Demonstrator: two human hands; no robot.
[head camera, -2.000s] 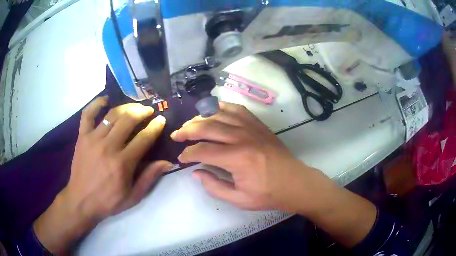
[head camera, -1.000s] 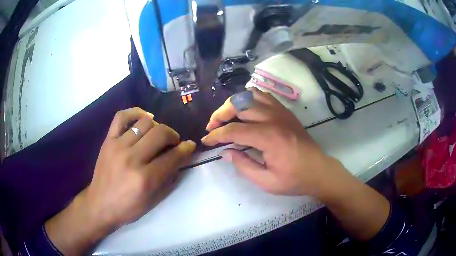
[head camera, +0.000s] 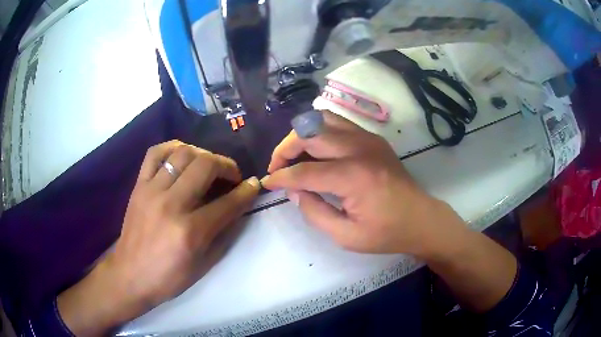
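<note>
Dark purple cloth (head camera: 72, 178) lies over the left of the machine table and runs under the sewing machine head (head camera: 290, 39). My left hand (head camera: 184, 197), with a ring, pinches the cloth's near edge between thumb and fingers. My right hand (head camera: 356, 184) pinches the same edge, its fingertips almost touching the left ones. The pinched edge is mostly hidden by my fingers. The presser foot area with orange-red parts (head camera: 236, 121) is just beyond my left hand. A grey knob-like thing (head camera: 308, 124) shows at my right index finger; I cannot tell if it is worn.
Pink thread snips (head camera: 356, 101) and black-handled shears (head camera: 447, 105) lie on the table right of the needle. A printed ruler scale (head camera: 290, 314) runs along the front edge. A paper label (head camera: 562, 135) is at the right edge, with red patterned cloth (head camera: 581, 204) beyond.
Both hands have drawn back from the presser foot toward the front and come together at the cloth's near edge. The whole view has also shifted.
</note>
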